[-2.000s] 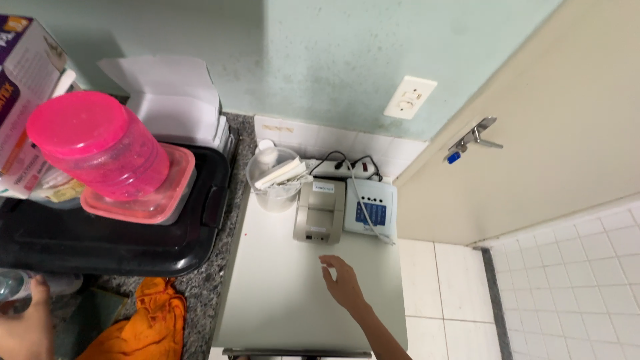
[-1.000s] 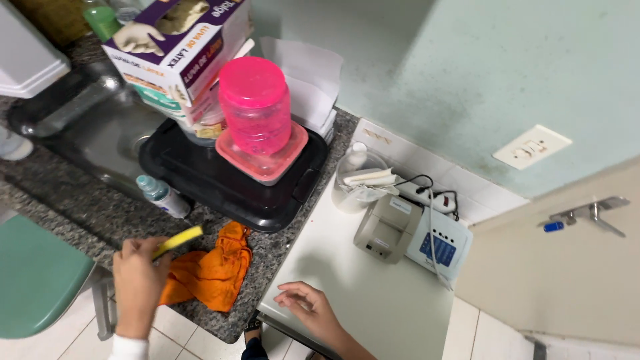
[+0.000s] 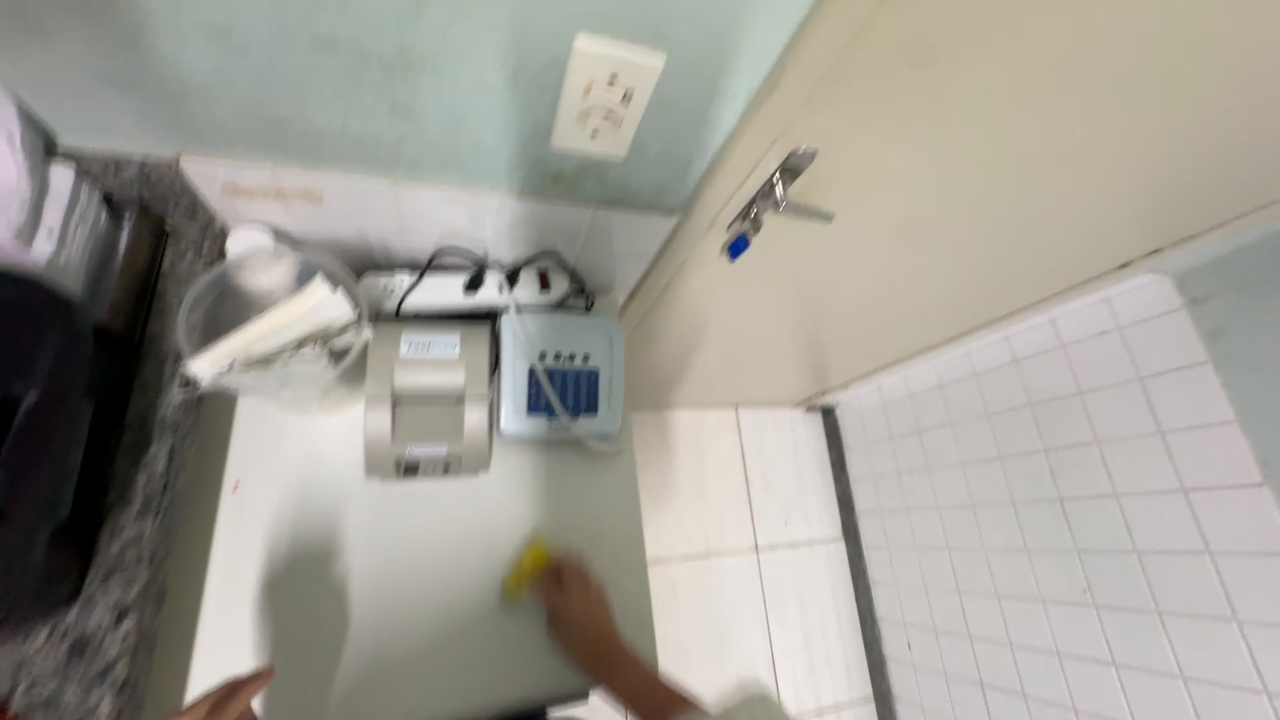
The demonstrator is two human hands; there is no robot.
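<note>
My right hand (image 3: 578, 610) grips a yellow sponge or cloth (image 3: 526, 570) against the white tabletop (image 3: 420, 590), near its right edge; blur hides which it is. Only part of my left hand (image 3: 225, 695) shows at the bottom left edge, over the tabletop, with no object visible in it. Beyond my hands, at the back of the top, a beige small printer (image 3: 428, 400) stands beside a light blue device (image 3: 562, 375) with a dark blue panel. A clear plastic tub (image 3: 275, 330) holding white items stands left of the printer.
A white power strip (image 3: 440, 290) with black cables lies along the wall. The granite counter (image 3: 110, 590) bearing a black object borders the left side. A beige door (image 3: 900, 180) with a metal handle (image 3: 775, 195) stands at right, above the tiled floor (image 3: 700, 500).
The yellow item was in my left hand over the counter; now my right hand holds it on the white tabletop. The view has swung right.
</note>
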